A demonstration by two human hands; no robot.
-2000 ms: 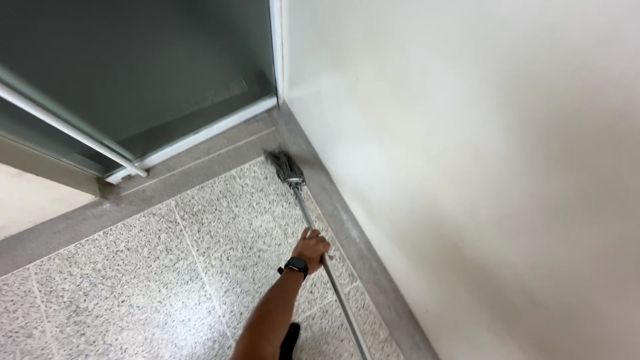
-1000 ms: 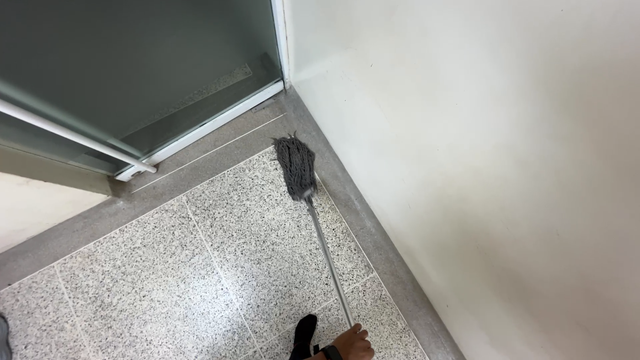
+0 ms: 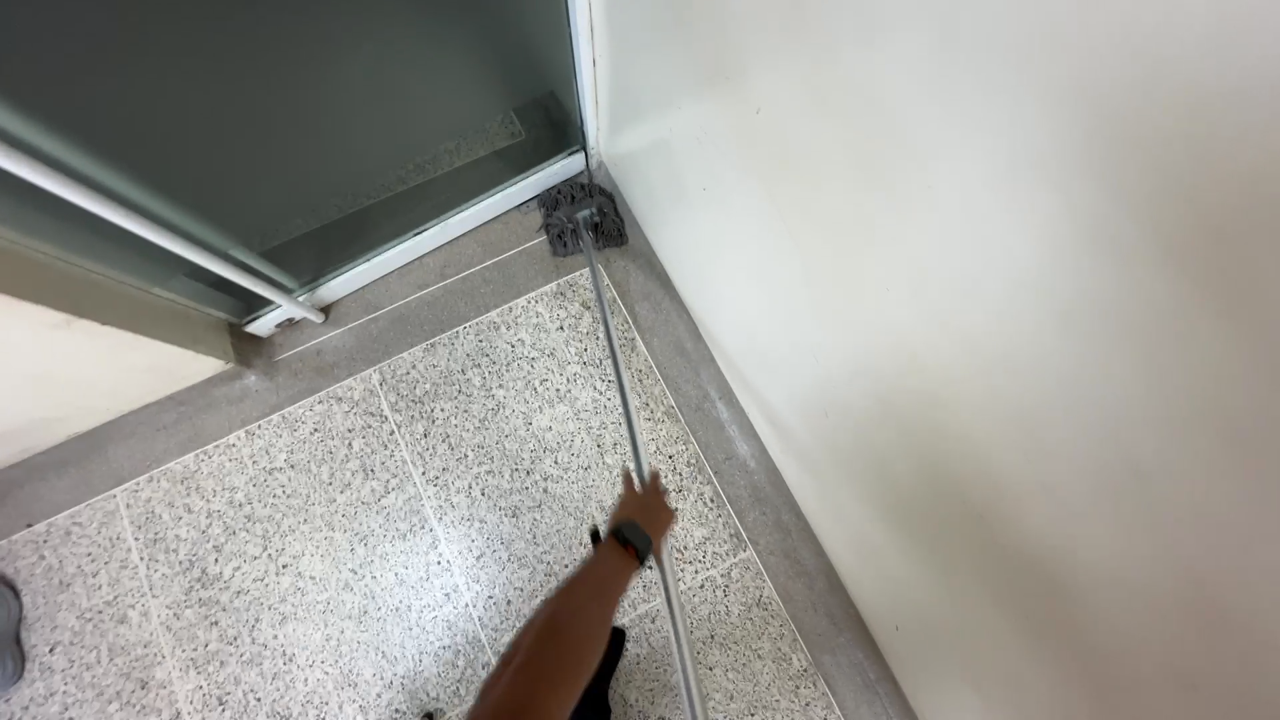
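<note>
The gray string mop head lies spread in the corner, on the gray border by the glass door and the wall. Its metal handle runs down toward the bottom edge of the head view. My left hand, slightly blurred and with a dark watch on the wrist, is loosely around the middle of this handle, fingers partly extended on either side. The handle's lower end leaves the view at the bottom. My right hand is not in view.
A glass door with a white bottom rail and a white bar stands ahead. The pale wall rises on the right. Speckled floor tiles lie below. A gray shoe shows at the left edge.
The mop head has moved forward from the speckled tiles into the corner by the door. My left hand, low at the bottom edge a second ago, is now farther up in view.
</note>
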